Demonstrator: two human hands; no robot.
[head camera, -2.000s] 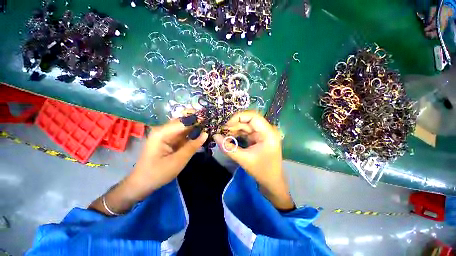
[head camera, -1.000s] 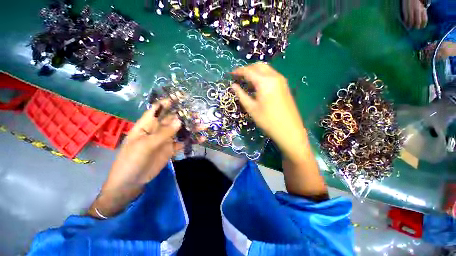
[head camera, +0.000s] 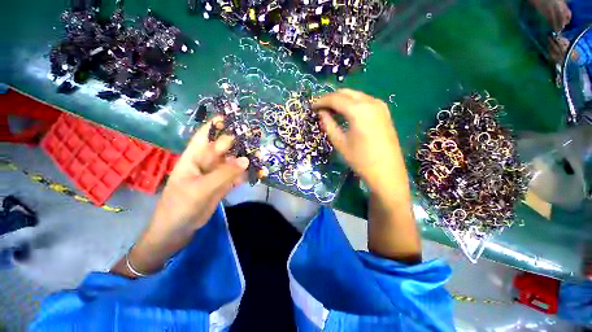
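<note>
A small heap of gold and silver split rings (head camera: 290, 130) lies on the green bench (head camera: 448, 45) before me, with pale scalloped arcs (head camera: 263, 70) behind and around it. My left hand (head camera: 204, 172) is at the heap's left side, its fingers on a bunch of dark metal fittings (head camera: 235, 130). My right hand (head camera: 363, 133) is at the heap's right edge, fingers curled down with the tips at the rings. Whether a ring is between its fingertips cannot be told.
A dark fittings pile (head camera: 120, 58) lies upper left, a large mixed pile (head camera: 311, 29) top centre. A tall ring pile (head camera: 477, 162) stands right on clear plastic (head camera: 474, 243). Another person's hands (head camera: 557, 29) show upper right. Red crates (head camera: 97, 155) stand below the bench's left edge.
From two seconds ago, my hands have parted from meeting over the fittings, and my right hand has moved to the heap's right edge. Since one second ago both have shifted little.
</note>
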